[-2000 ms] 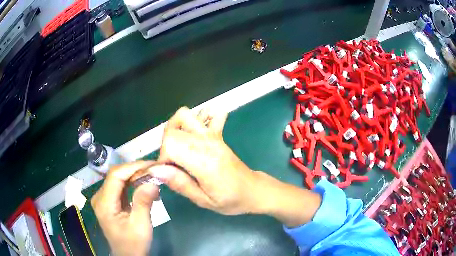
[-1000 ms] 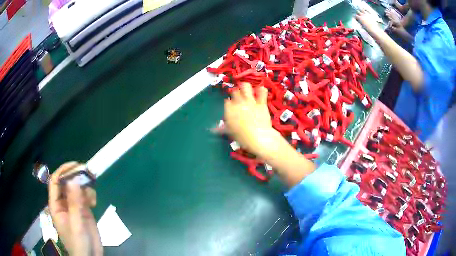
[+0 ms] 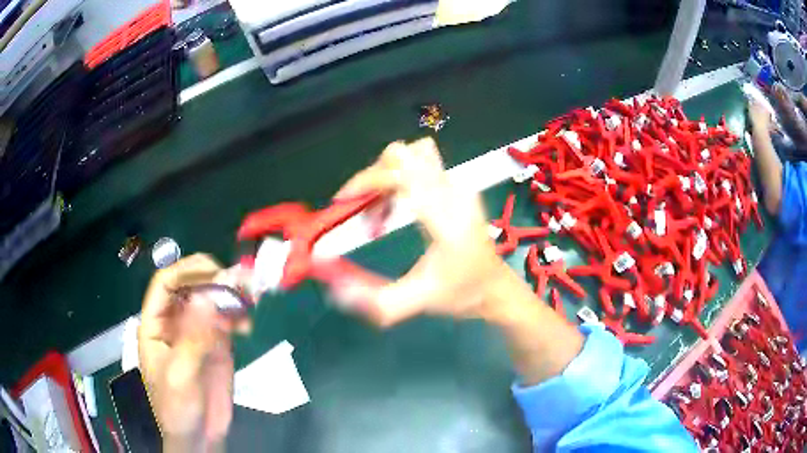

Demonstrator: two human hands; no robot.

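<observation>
My left hand, blurred, holds a closed watch body between thumb and fingers at the left, above the bench. Only part of its dark shape and pale edge shows. My right hand, also blurred, grips a red spring clamp by its handles. The clamp's jaws point left and are at or beside the watch body; I cannot tell if they touch it. A white wipe lies on the green mat below my hands.
A large clamp pile covers the right side. A pink tray of clamps is at lower right. Open units sit on the dark green belt. A bottle top and phone are at left. A person's arm shows at far right.
My right hand has moved left from the pile with a red clamp now in it, close to my left hand. The view has turned, so the pile sits further right.
</observation>
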